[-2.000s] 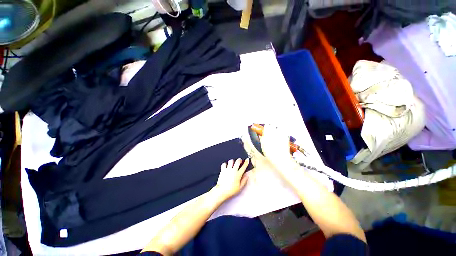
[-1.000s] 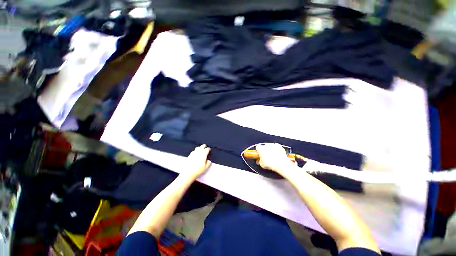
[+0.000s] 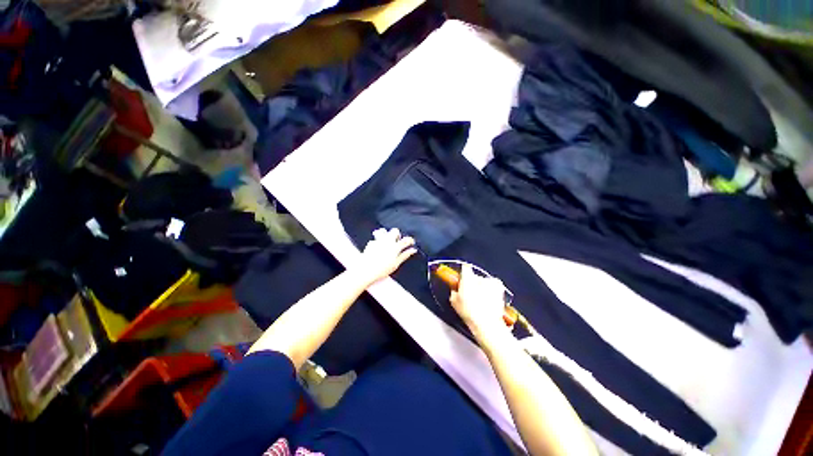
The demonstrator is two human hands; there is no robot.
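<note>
The dark trousers (image 3: 508,258) lie spread on the white-covered table, waist end at the upper left and legs running to the lower right. A bluer pocket patch (image 3: 417,214) shows near the waist. My right hand (image 3: 480,298) grips the orange-brown handle of the steam iron (image 3: 443,278), which rests on the near leg just below the patch. My left hand (image 3: 386,253) lies on the near edge of the trousers at the waist end, left of the iron, fingers pointing up and right. The white hose (image 3: 606,392) runs from the iron to the lower right.
A crumpled heap of dark trousers (image 3: 579,151) lies along the far side of the table (image 3: 446,67). Dark lengths (image 3: 307,294) hang below the near edge. Yellow (image 3: 147,307) and red (image 3: 151,383) crates are on the floor at left. A pale ironing table (image 3: 223,40) is at upper left.
The view has swung left. The iron and my right hand have moved from the leg's hem end along the leg towards the waist. My left hand has also moved towards the waist end.
</note>
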